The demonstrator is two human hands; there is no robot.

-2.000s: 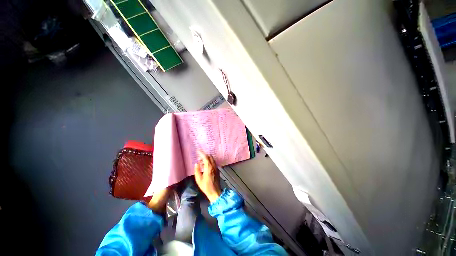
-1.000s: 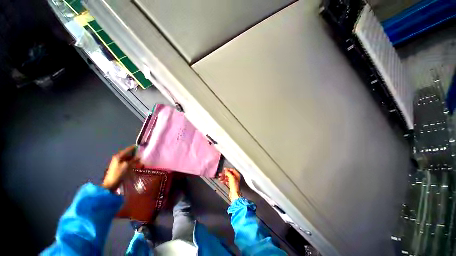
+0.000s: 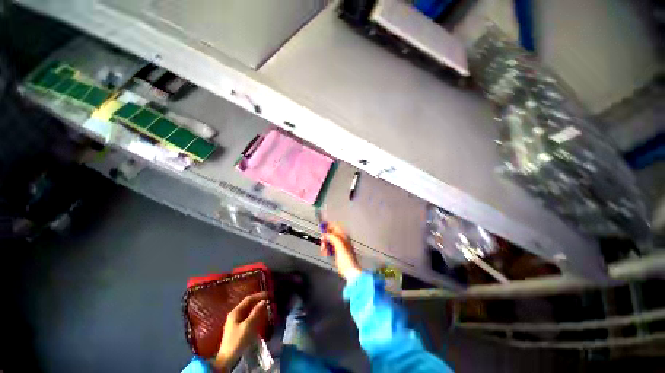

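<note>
The pink record sheets (image 3: 288, 164) lie on a clipboard on the grey bench, with the dark clip (image 3: 250, 148) at their left end and a dark green edge showing at right. My right hand (image 3: 339, 250) is at the bench's front edge, just below the sheets and apart from them, with its fingers closed on a slim dark blue pen (image 3: 325, 239). My left hand (image 3: 240, 326) is low, in front of the red-brown seat, fingers slightly bent and seemingly empty. A dark slim marker-like thing (image 3: 354, 185) lies right of the sheets.
Green panels (image 3: 164, 130) and clear plastic lie on the bench at left, near black frames (image 3: 162, 80). A pale shelf (image 3: 292, 120) runs above the bench. The red-brown seat (image 3: 219, 306) stands in front. Clear bags (image 3: 459, 234) lie at the right. A shiny clear thing (image 3: 261, 355) shows beside my left hand.
The pink sheets now lie flat on the bench, let go by both hands. My left hand has moved down to the seat. The view has turned, showing more bench at both sides.
</note>
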